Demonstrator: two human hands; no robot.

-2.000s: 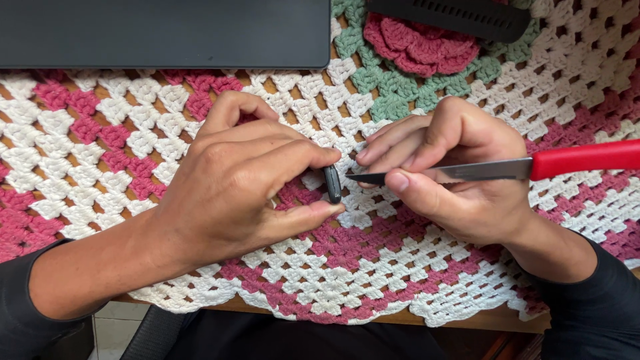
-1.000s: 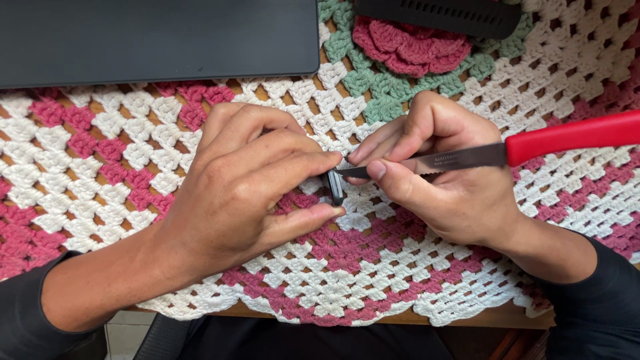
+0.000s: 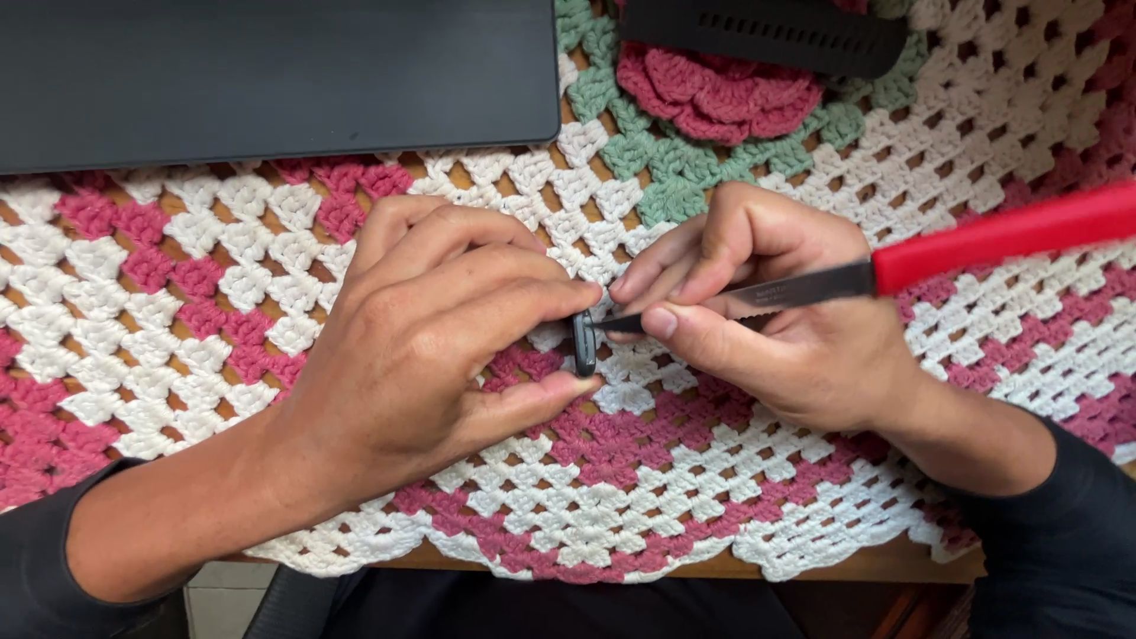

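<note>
Between its thumb and index finger, my left hand [image 3: 444, 328] pinches a small dark oval object [image 3: 585, 343], held on edge, with a seam along its side. It may be a watch body; its face cannot be seen. My right hand [image 3: 781, 311] grips a red-handled serrated knife [image 3: 799, 290] by the blade, thumb on one side and fingers on the other. The blade's pointed tip meets the side of the oval object near its upper half. The red handle reaches out past the right edge of the view.
A crocheted tablecloth [image 3: 621, 444] in white, pink and green covers a wooden table [image 3: 852, 564]. At the upper left lies a flat dark panel [image 3: 275, 80], perhaps a laptop. A black perforated watch strap [image 3: 772, 34] rests over a pink crocheted flower [image 3: 719, 93].
One second ago the blade lay across the top of the small object, near my left index fingertip; now its tip is lower on the side. Both hands keep their hold.
</note>
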